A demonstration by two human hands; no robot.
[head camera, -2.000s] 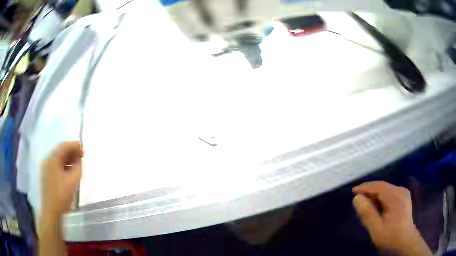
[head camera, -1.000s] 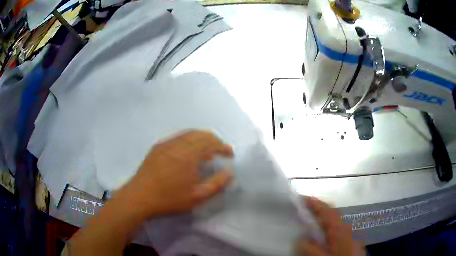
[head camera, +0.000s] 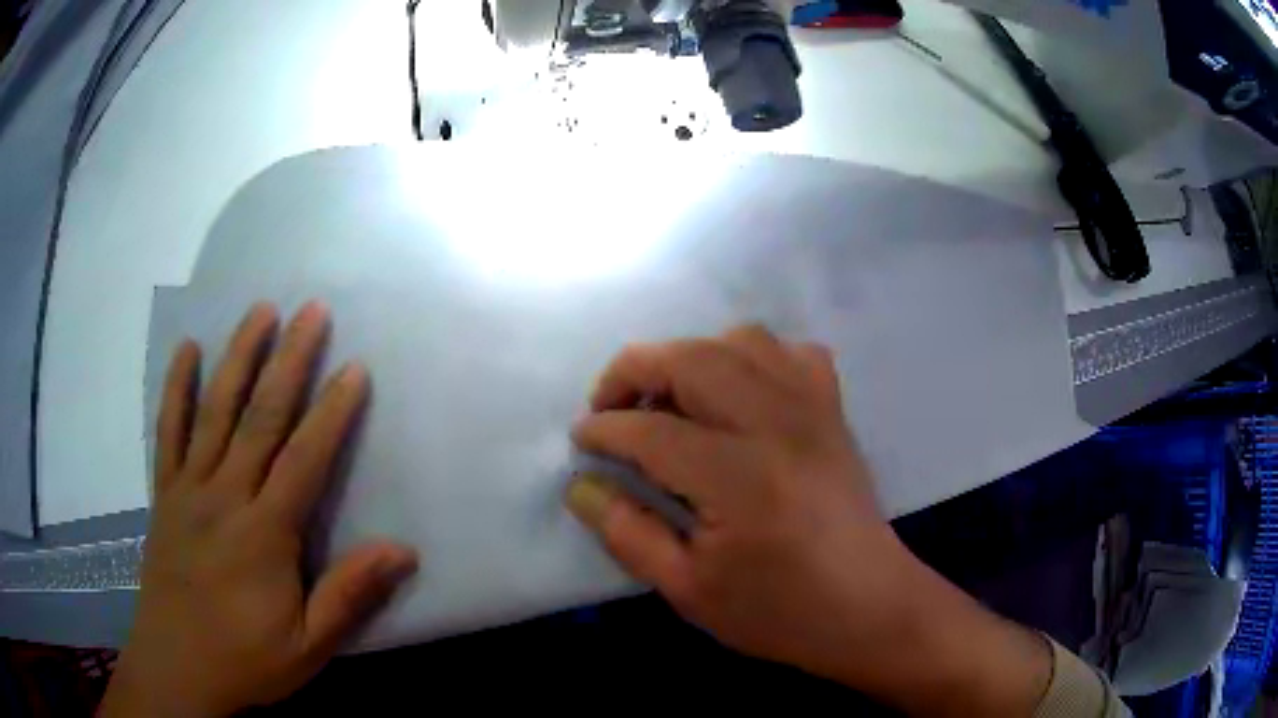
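A pale grey fabric panel (head camera: 463, 407) lies spread over the front of the table, its curved edge towards the machine and its near edge over the table's front edge. My left hand (head camera: 259, 519) lies flat on its left part, fingers apart. My right hand (head camera: 743, 491) is on its middle, thumb and fingers closed on a small grey fold that looks like the panel's cloth; the fingertips partly hide it. The sewing machine's needle area (head camera: 603, 21) is cut off by the top edge, with a dark grey cylinder (head camera: 754, 70) beside it.
Black-handled scissors (head camera: 1100, 211) lie at the right. A small red-and-black object (head camera: 848, 14) lies behind the grey cylinder. A ruler strip (head camera: 1170, 334) runs along the front edge. Other pale pieces (head camera: 63, 84) lie at the left. A blue basket (head camera: 1247, 491) is at the lower right, near grey cut pieces (head camera: 1177, 617).
The panel, moving and blurred before, now lies spread in front of the needle area. My left hand is flat on its left part, and my right hand has come onto its middle. The view has shifted.
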